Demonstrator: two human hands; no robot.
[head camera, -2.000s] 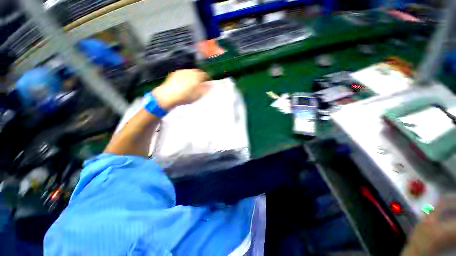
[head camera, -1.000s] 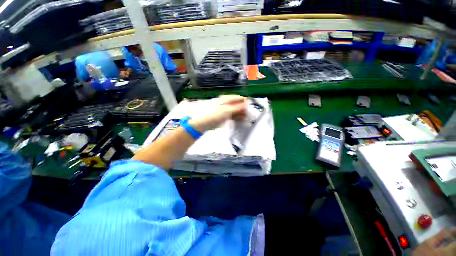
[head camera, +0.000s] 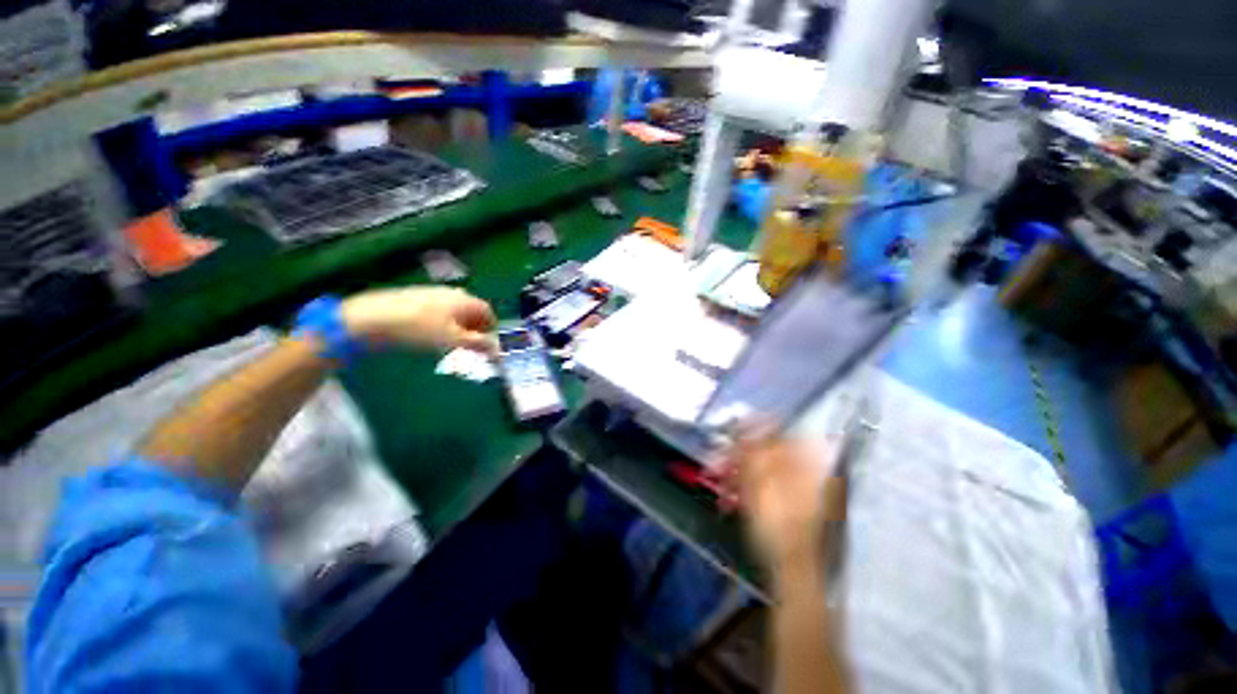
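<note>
My left hand (head camera: 427, 320), with a blue wristband, is over the green bench at the upper left edge of the grey handheld meter (head camera: 531, 372). Its fingers are bent together; blur hides whether they hold anything. My right hand (head camera: 776, 491) is blurred, low at centre right. Its fingers are at the lower end of a thin grey-white phone frame (head camera: 814, 339) with a dark rim, tilted up in front of the press. The frame hides part of the white press base (head camera: 651, 355) and its nest. The yellow press head (head camera: 809, 217) is behind the frame.
The plastic-covered phone tray (head camera: 319, 468) is at left. White film (head camera: 970, 529) covers a stack at right. Small crumpled white bits (head camera: 465, 363) and a black box (head camera: 556, 301) are beside the meter. Small grey parts (head camera: 543, 235) sit along the green belt. A white post stands behind the press.
The view has swung right, bringing the press head and right-hand stack into view. My left hand has left the tray for the meter area. My right hand now shows with the frame.
</note>
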